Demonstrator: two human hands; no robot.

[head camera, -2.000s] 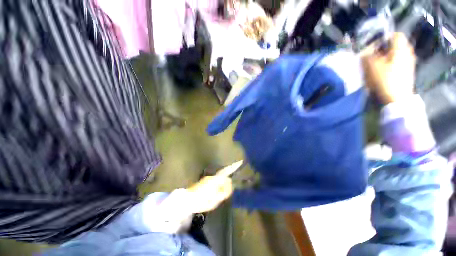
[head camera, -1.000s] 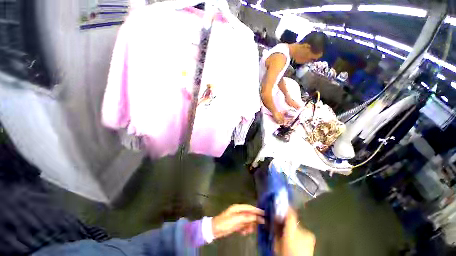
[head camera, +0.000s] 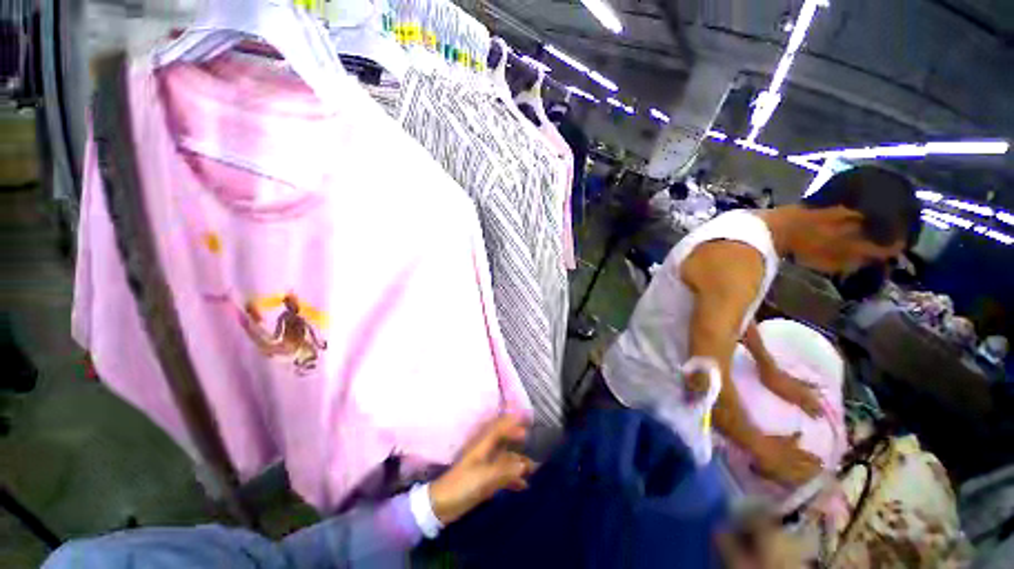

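Note:
A dark blue garment [head camera: 606, 489] is bunched at the bottom centre, cut off by the lower edge. My left hand [head camera: 484, 472] is at its left side, fingers apart, in front of the lower edge of a hanging pink top [head camera: 378, 322]. Whether the fingertips touch the blue cloth is unclear. My right hand [head camera: 762, 539] is small, blurred and partly cut off at the garment's lower right side, gripping it. The pink top has a round neck and a small brown and orange figure on its front. A white hanger [head camera: 300, 45] is in its neck.
The pink top hangs at the front of a rail, with a grey upright post [head camera: 145, 256] before it. Striped shirts [head camera: 489, 178] hang behind. At right, a person in a white sleeveless top [head camera: 695, 278] bends over pink cloth [head camera: 767, 411]. Patterned cloth [head camera: 912, 506] lies lower right.
The view has turned from the dark striped garments to the pink top and the person, both now much closer. The blue garment, earlier held up by my right hand, is now low and bunched.

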